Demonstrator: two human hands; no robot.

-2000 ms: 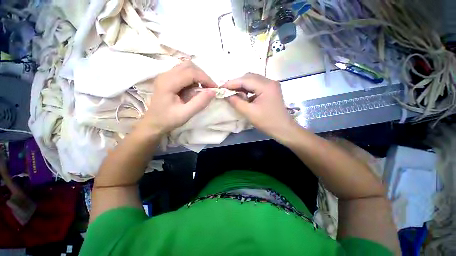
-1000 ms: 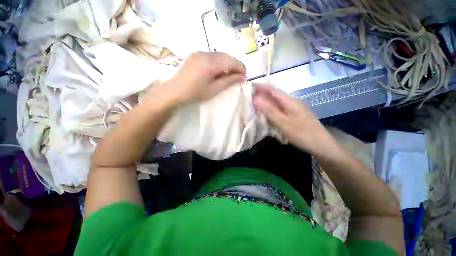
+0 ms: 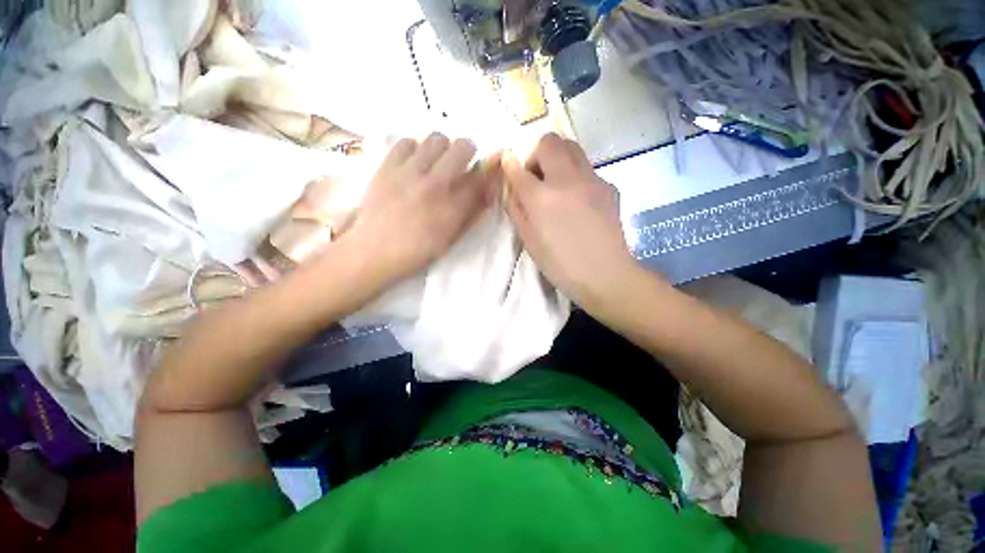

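Note:
A cream garment piece hangs over the table's front edge between my hands. My left hand lies on the cloth, fingers curled, holding its upper part. My right hand pinches the cloth's edge beside it, below the needle area. The fingertips of both hands nearly meet in the bright lamp glare, so the exact edge is washed out. The sewing machine head is above my hands, with a dark knob at its right.
Heaped cream cloth covers the left. Lilac-grey strips, thread snips and a cream strip bundle lie right. The ruler band runs along the front edge. A white box stands below right.
The hands have gone from pinching a small bit of cloth to holding the spread piece nearer the needle. The cloth now hangs lower over the edge.

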